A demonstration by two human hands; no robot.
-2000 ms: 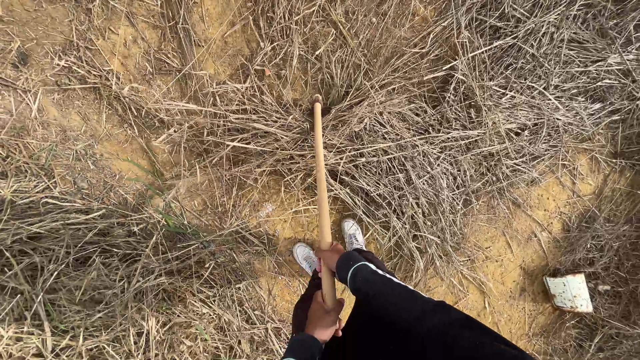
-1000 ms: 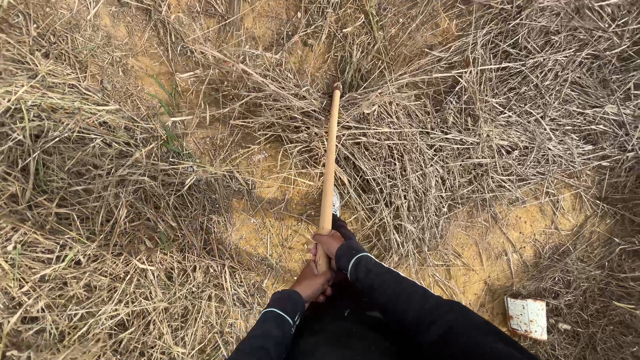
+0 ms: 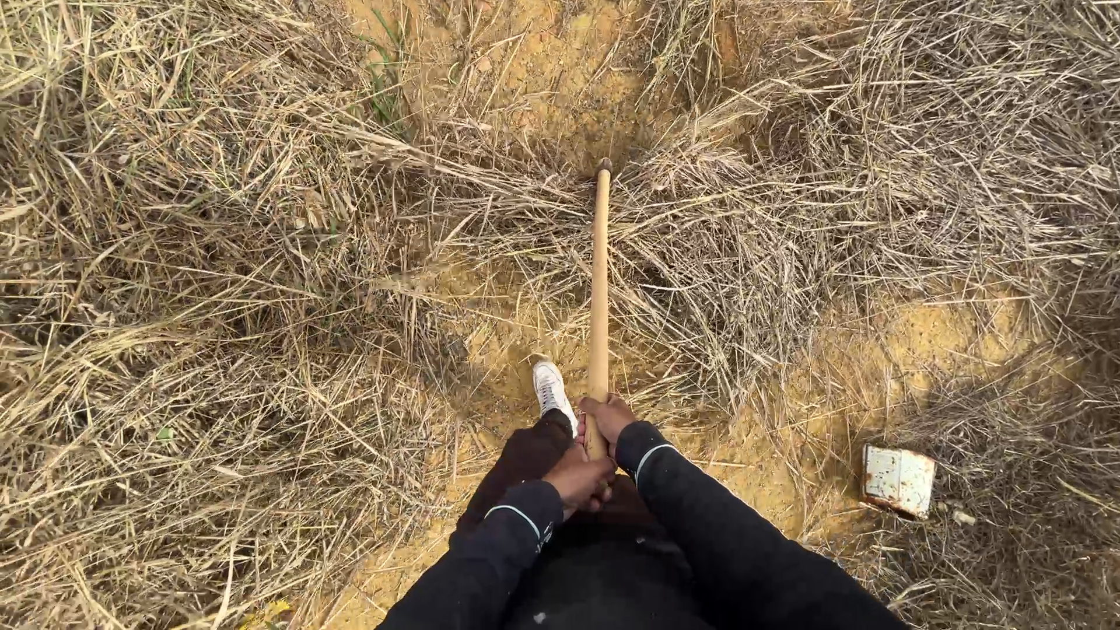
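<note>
A long pale wooden tool handle (image 3: 599, 289) runs up the middle of the view, away from my body. Closed around its near end is my left hand (image 3: 581, 479). Just ahead of it, my right hand (image 3: 609, 420) grips the same handle. The far end has a small dark metal part and meets the dry grass (image 3: 700, 184); the rest of the tool's head is hidden or cannot be made out. My white shoe (image 3: 551, 388) stands on the soil left of the handle.
Matted dry grass (image 3: 210, 350) covers the left side, and more lies at the upper right. Yellowish bare soil (image 3: 542, 61) shows between the clumps. A rusty white metal piece (image 3: 899, 479) lies at the lower right. Some green blades (image 3: 385, 87) grow at the upper left.
Both hands keep hold of the handle. Two shoes showed two seconds ago, one shows plainly now. The view has shifted over the ground, and the handle's far end now meets a different patch.
</note>
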